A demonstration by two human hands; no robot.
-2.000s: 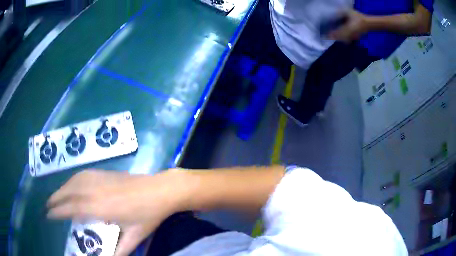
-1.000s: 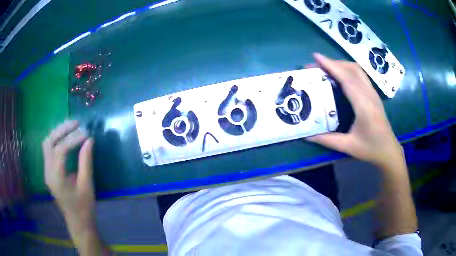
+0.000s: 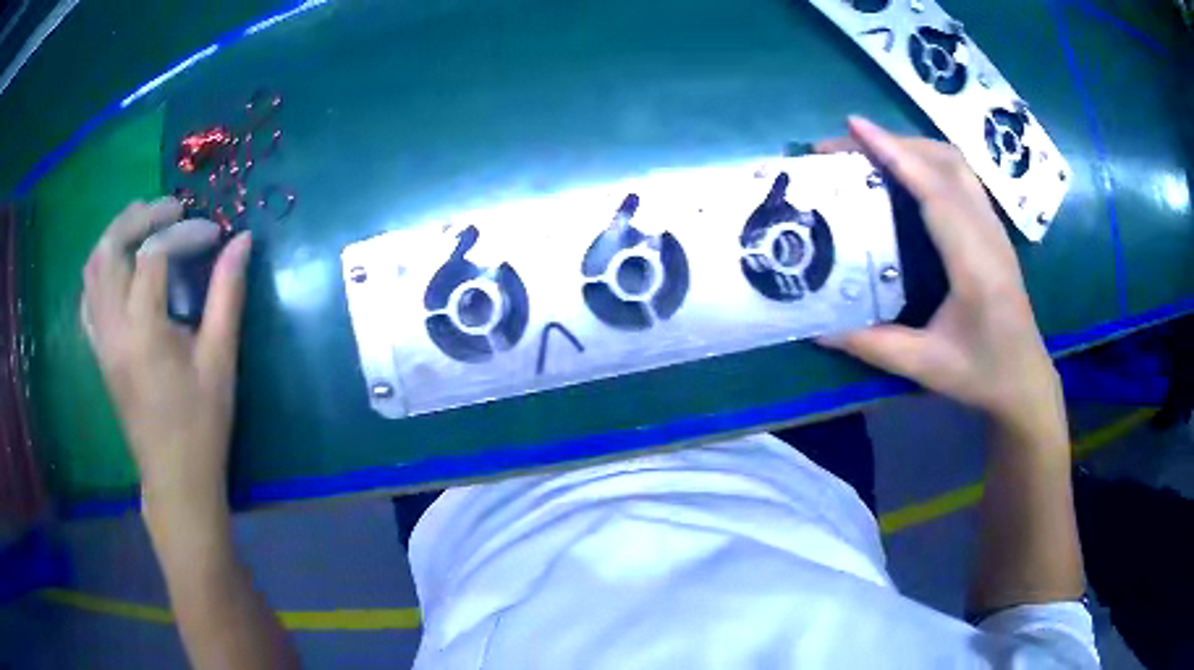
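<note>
A silver metal plate (image 3: pixel 707 338) with three round dark openings in a row and a black "Λ"-like mark lies in front of me, slightly tilted. My right hand (image 3: pixel 962 282) grips its right end, thumb at the near edge and fingers at the far edge. My left hand (image 3: pixel 164 295) is at the left, thumb and fingers curled and apart, with finger cots on some fingertips. The fingertips are at the near side of small red-copper coils (image 3: pixel 207 151) that lie loose on the surface. Whether the fingertips touch a coil cannot be told.
A second three-opening plate (image 3: pixel 976 115) lies at an angle at the upper right, close beyond my right hand. A bright green mat (image 3: pixel 98 170) is at the far left. The dark-green work surface (image 3: pixel 589 105) has a blue near edge (image 3: pixel 550 458). Reddish strands hang at the left rim.
My left hand has moved up and slightly inward to the coils. My right hand stays on the plate's right end. The plate appears slightly higher in view.
</note>
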